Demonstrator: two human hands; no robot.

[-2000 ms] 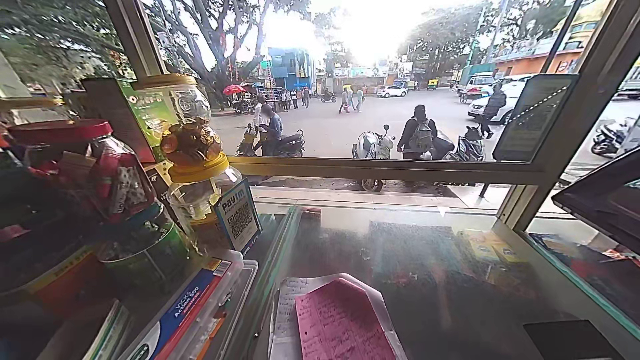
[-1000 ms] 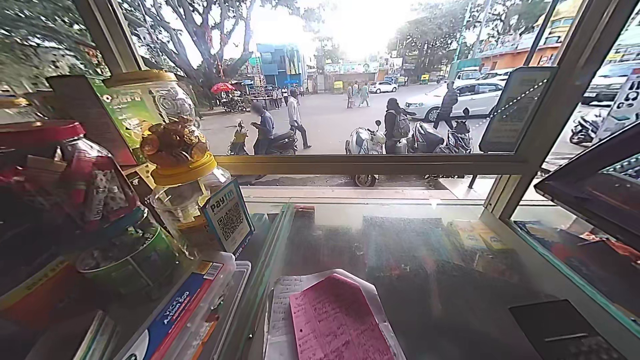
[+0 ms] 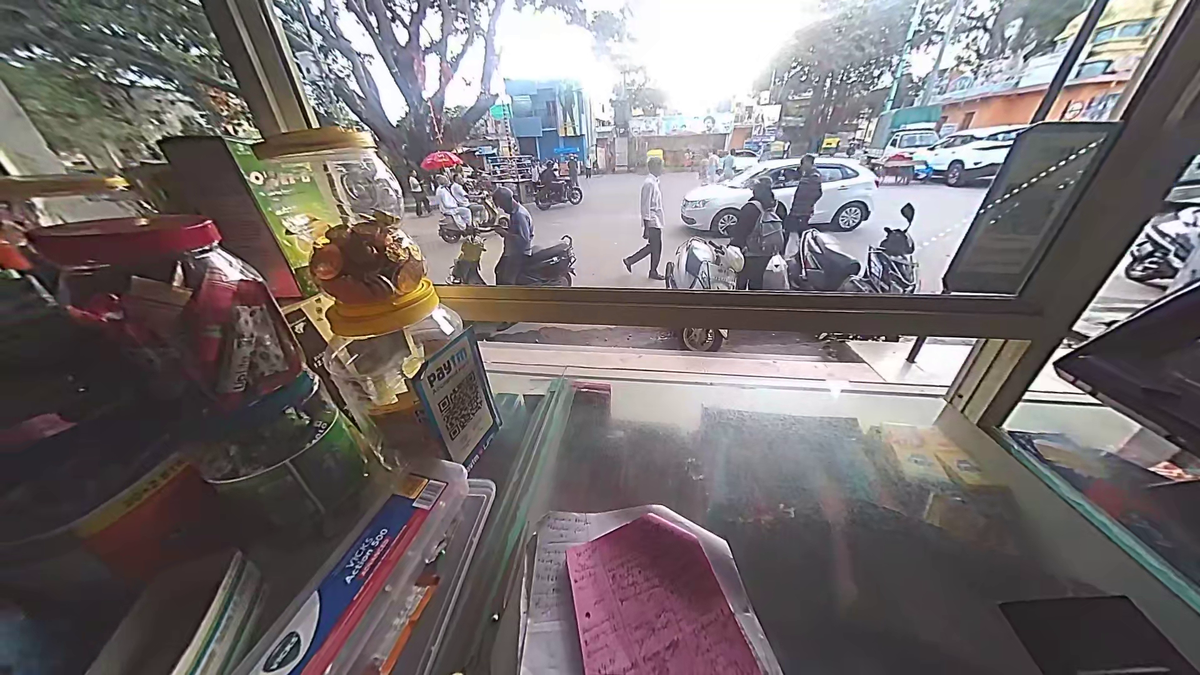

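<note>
Neither my left hand nor my right hand is in view. A pink handwritten sheet [image 3: 661, 600] lies on top of white written papers [image 3: 548, 600] at the near edge of the glass counter [image 3: 797, 525]. Left of the papers is a clear plastic case [image 3: 450, 534], with a blue and red Vicks box [image 3: 356, 572] beside it. A payment sign with a printed code [image 3: 459, 398] leans against a clear jar with a yellow lid [image 3: 380, 309]. On that lid stands another jar holding wrapped items [image 3: 366, 258]. A dark flat object [image 3: 1102, 637] lies at the lower right.
A red-lidded jar of packets [image 3: 225, 319] stands above a green container [image 3: 291, 469] at the left. The window frame [image 3: 750, 314] crosses beyond the counter. A dark device [image 3: 1144, 361] juts in at right. Outside are people, parked scooters and a white car [image 3: 778, 192].
Outside, the white car has moved left, and a walking person in a light shirt is now near the middle. The papers on the counter have stayed put. The view has shifted slightly.
</note>
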